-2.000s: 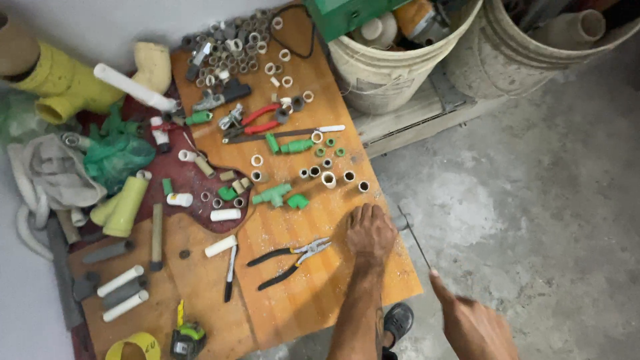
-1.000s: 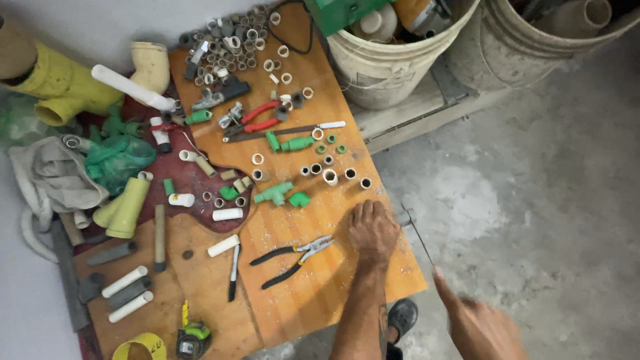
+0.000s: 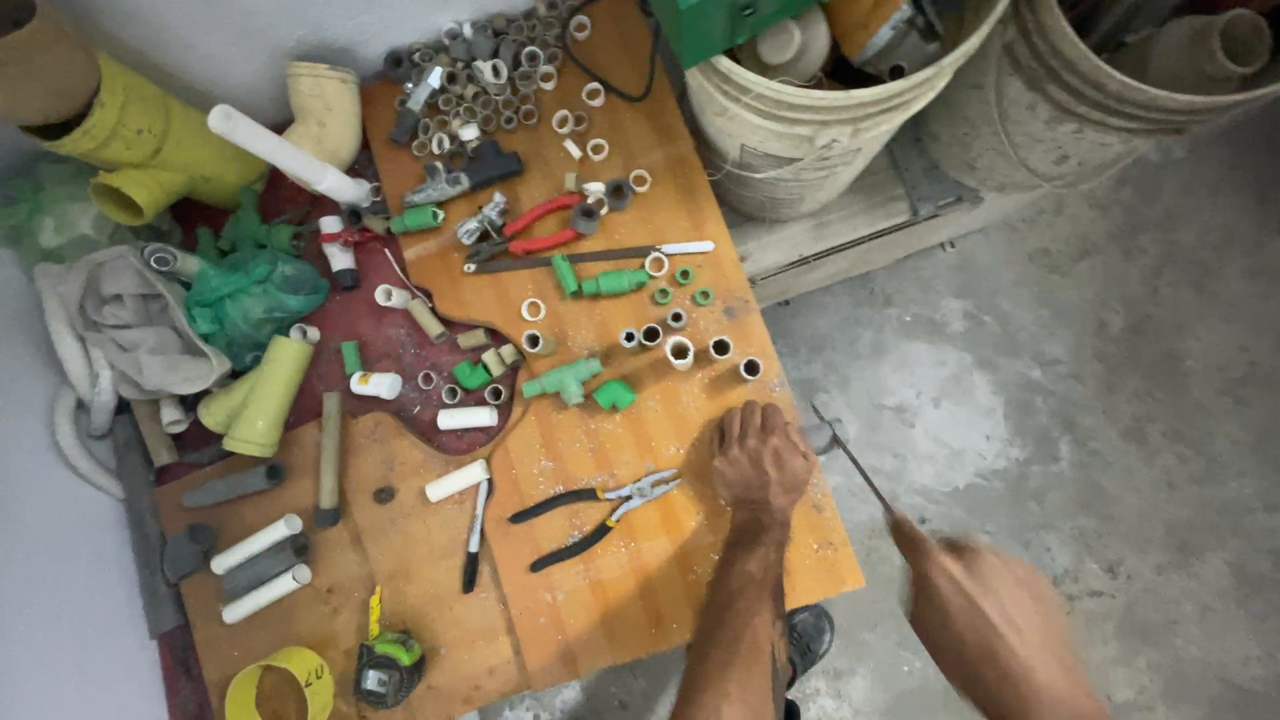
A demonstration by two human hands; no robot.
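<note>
My left hand (image 3: 763,458) is closed around a short grey pipe piece (image 3: 819,436) and presses it on the right edge of the wooden board (image 3: 640,600). The pipe's end sticks out past the edge. In my right hand (image 3: 985,600), blurred, is a thin dark saw blade (image 3: 858,468), its far part across the pipe's end. Combination pliers (image 3: 610,510) with black handles lie open to the left of my left hand. Above it stand several short pipe rings (image 3: 680,351), beside a green elbow fitting (image 3: 614,394) and a green tee fitting (image 3: 564,381).
Further up lie red-handled pliers (image 3: 545,225), a long blade with a white end (image 3: 590,257) and many cut rings. At left are a marker (image 3: 475,535), a tape measure (image 3: 388,670), white pipes (image 3: 257,543) and yellow fittings (image 3: 265,395). Plastic buckets (image 3: 800,140) stand behind.
My left hand stays at the board's edge with the pipe in it. My right hand and the blade are in nearly the same place as before, with only small shifts.
</note>
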